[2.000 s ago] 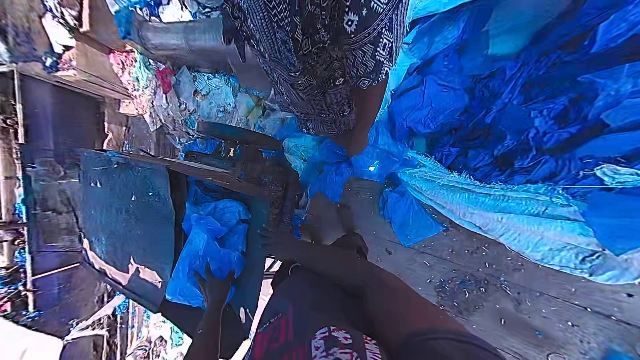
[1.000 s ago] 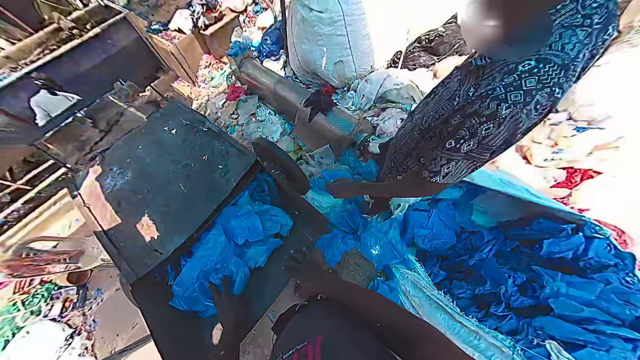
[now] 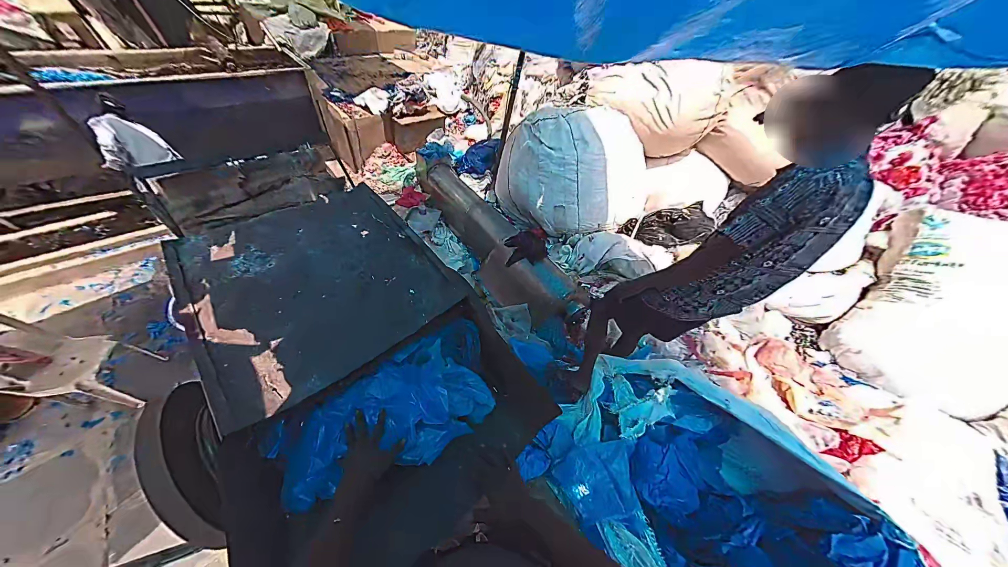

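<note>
Blue plastic film (image 3: 394, 402) fills the opening of a dark metal machine with a flat, worn top plate (image 3: 339, 276). My left hand (image 3: 368, 449) lies with spread fingers against this film. At the dark edge of the opening, to the right of it, is my right hand (image 3: 494, 472), in shadow; whether it grips anything cannot be told. A large open woven sack (image 3: 709, 394) full of blue film (image 3: 669, 472) lies to the right of the machine. Another person (image 3: 756, 236) bends over the sack's far end with arms reaching down to loose blue film.
A wheel or pulley (image 3: 177, 465) is on the machine's left side. Beyond the machine lies a metal cylinder (image 3: 488, 236) among scattered plastic. Stuffed white sacks (image 3: 571, 169) stand behind. A plastic chair (image 3: 71, 366) is at the left, and a person in white (image 3: 130, 142) is farther back.
The view has turned and lifted strongly, showing more of the yard. My left hand stays on the blue film in the machine. The other person's arm still reaches down near the sack.
</note>
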